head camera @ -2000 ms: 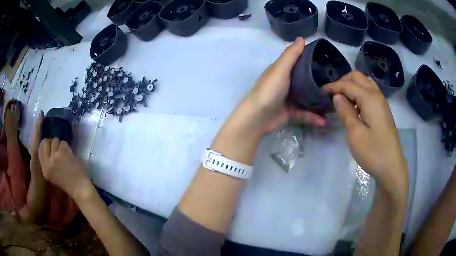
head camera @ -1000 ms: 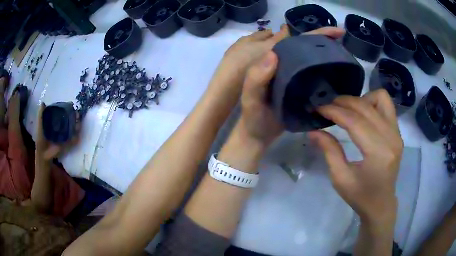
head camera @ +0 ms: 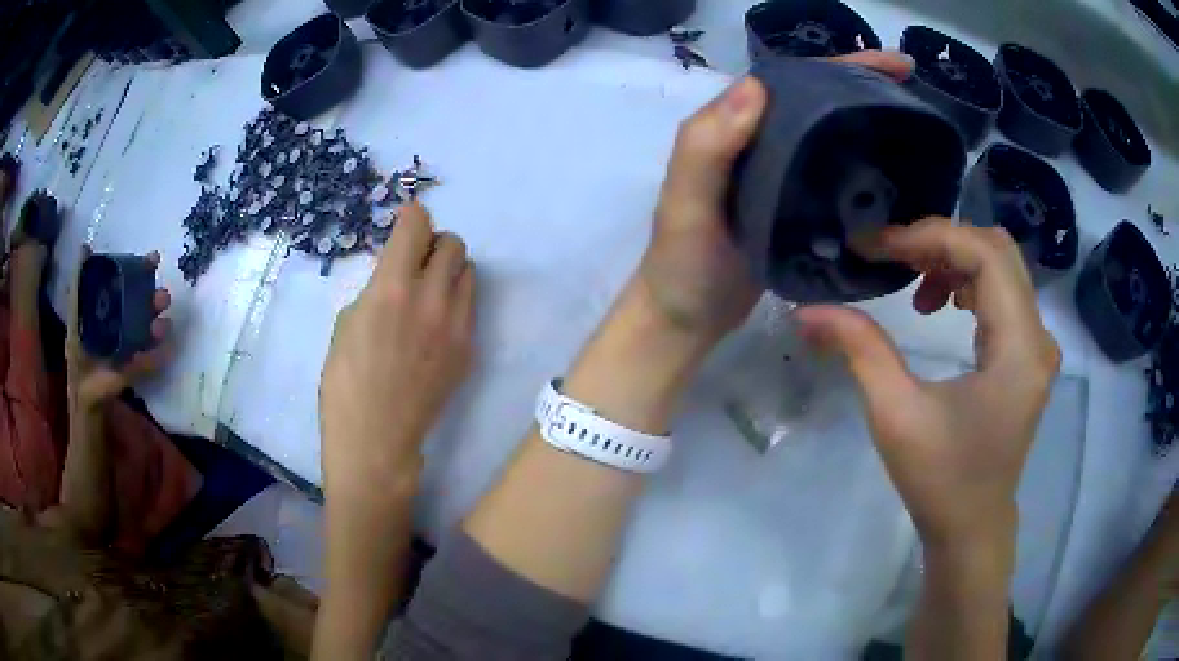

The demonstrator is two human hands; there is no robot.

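Note:
My left hand (head camera: 709,213) grips a dark grey housing (head camera: 853,194) from its left side and behind, with the open side tilted toward me. A hub with a hole shows inside, and a small pale round spot beside it may belong to a clip. My right hand (head camera: 963,349) has its index finger inside the cup near the hub. Its thumb is apart, below the rim, and I see nothing held between them. The fingertip inside is partly hidden.
A loose pile of clips (head camera: 291,187) lies left, with a co-worker's hand (head camera: 401,323) at its edge. Another person's hand holds a housing (head camera: 116,306) at far left. Waiting housings (head camera: 524,26) stand along the far side and right. A clear plastic bag (head camera: 763,400) lies below my hands.
The co-worker's arm has moved from behind my left hand back left to the clip pile. My right thumb and fingers remain at the housing, which has shifted slightly right.

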